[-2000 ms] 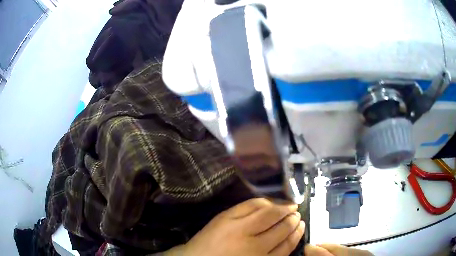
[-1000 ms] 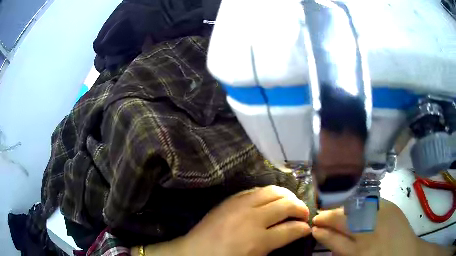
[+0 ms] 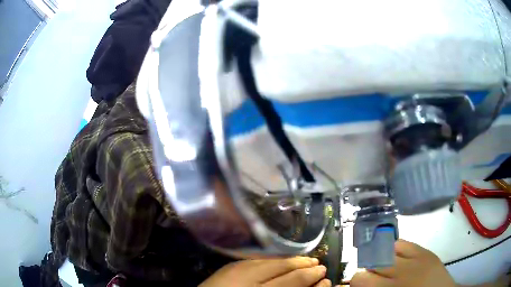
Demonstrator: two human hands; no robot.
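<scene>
The dark plaid garment (image 3: 120, 190) lies bunched left of the white sewing machine head (image 3: 358, 50), with part of it under the head. My left hand (image 3: 274, 273) lies on the cloth at the bottom middle, cut off by the lower edge. My right hand (image 3: 412, 268) is at the bottom, right of the left hand, partly behind the grey part (image 3: 376, 244) below the head. Its fingertips are near the cloth's edge; its grip is hidden. The shiny curved guard (image 3: 185, 140) blocks much of the view of the needle area.
A dark plain cloth pile (image 3: 126, 50) lies beyond the plaid. The grey ribbed tension knob (image 3: 428, 179) sticks out from the head. Red scissor handles (image 3: 476, 216) lie on the white table at right. A pale wall (image 3: 50, 112) stands at left.
The machine head shifted right in view and then back left, with the guard now larger and further left. My right hand came in from the lower edge beside my left hand, then sank lower in view.
</scene>
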